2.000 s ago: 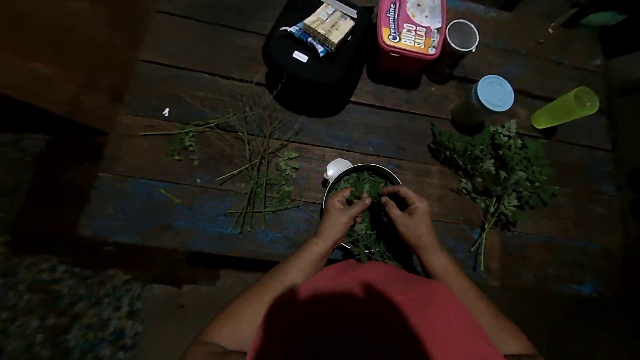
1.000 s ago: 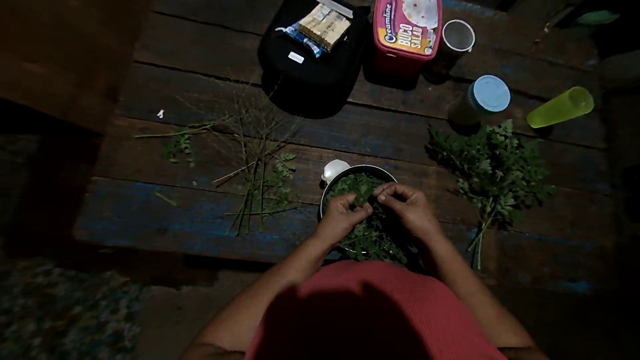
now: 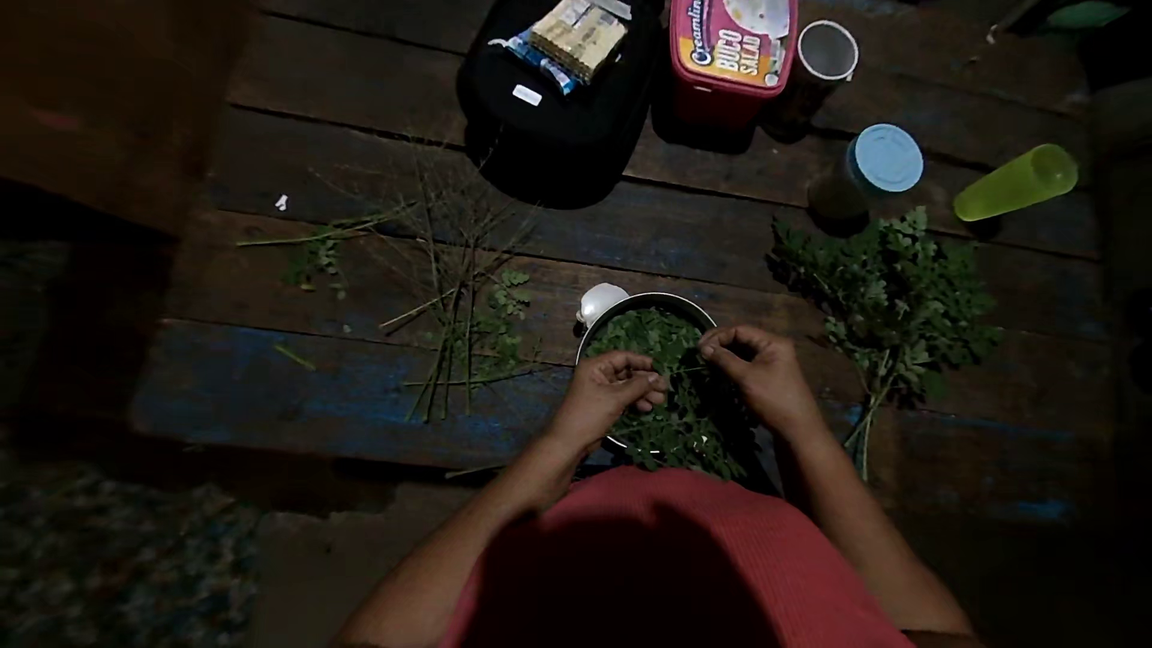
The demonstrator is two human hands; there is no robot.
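Note:
A round pot [image 3: 583, 340] with a pale rim stands at the table's near edge, holding green leaves [image 3: 655, 335]. Over its left side is my left hand [image 3: 619, 387], fingers curled; whether they pinch anything is unclear. My right hand [image 3: 751, 364] is over the right side, thumb and forefinger together on a thin green stem [image 3: 691, 367]. Leafy sprigs [image 3: 697, 441] lie at the near side of the pot, partly in shadow. To the right rests a bunch of leafy stems [image 3: 900, 297]. Mostly bare stems [image 3: 454, 297] are spread on the left.
On the wooden plank table [image 3: 342, 360], a black case [image 3: 558, 126] bears snack packets [image 3: 576, 40]. Beside it are a pink ice cream tub [image 3: 729, 81], a tall cup [image 3: 826, 54], a blue-lidded jar [image 3: 886, 160] and a yellow-green tumbler [image 3: 1017, 184]. A white object [image 3: 601, 301] adjoins the pot.
My hands were close together over the pot and are now farther apart, the left one to the left and the right one to the right.

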